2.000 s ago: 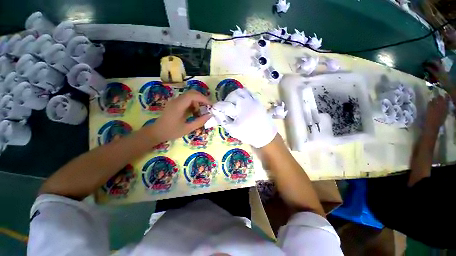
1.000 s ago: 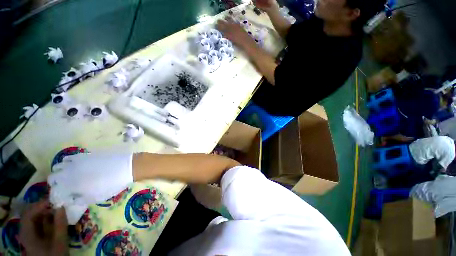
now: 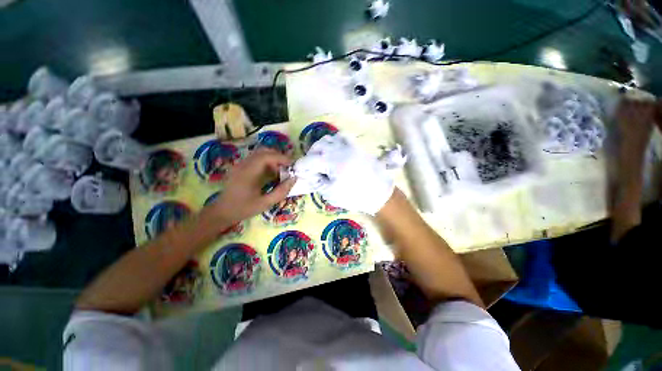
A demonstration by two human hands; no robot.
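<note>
My bare left hand [image 3: 250,185] has its thumb and fingers pinched at a small white piece above the printed sheet [image 3: 196,206]. My right hand [image 3: 345,174], in a white glove, is closed around a white plastic part [image 3: 319,161] and meets the left fingertips. White on white and blur hide the part's shape. White housings [image 3: 51,159] lie heaped at the left. A white tray [image 3: 410,156] with scattered tiny black bits [image 3: 497,148] and a pale block stands to the right.
A yellow block [image 3: 232,121] sits behind the sheet. Black-centred rounds [image 3: 360,90] and finned parts [image 3: 409,48] lie near the black cord [image 3: 327,61]. More white housings [image 3: 573,127] stand right of the tray. A co-worker's arm [image 3: 630,163] is at far right; cardboard boxes [image 3: 483,275] are below.
The view swung right a second ago and is back over the sheet. My hands are still together at the white part. The co-worker's arm has moved.
</note>
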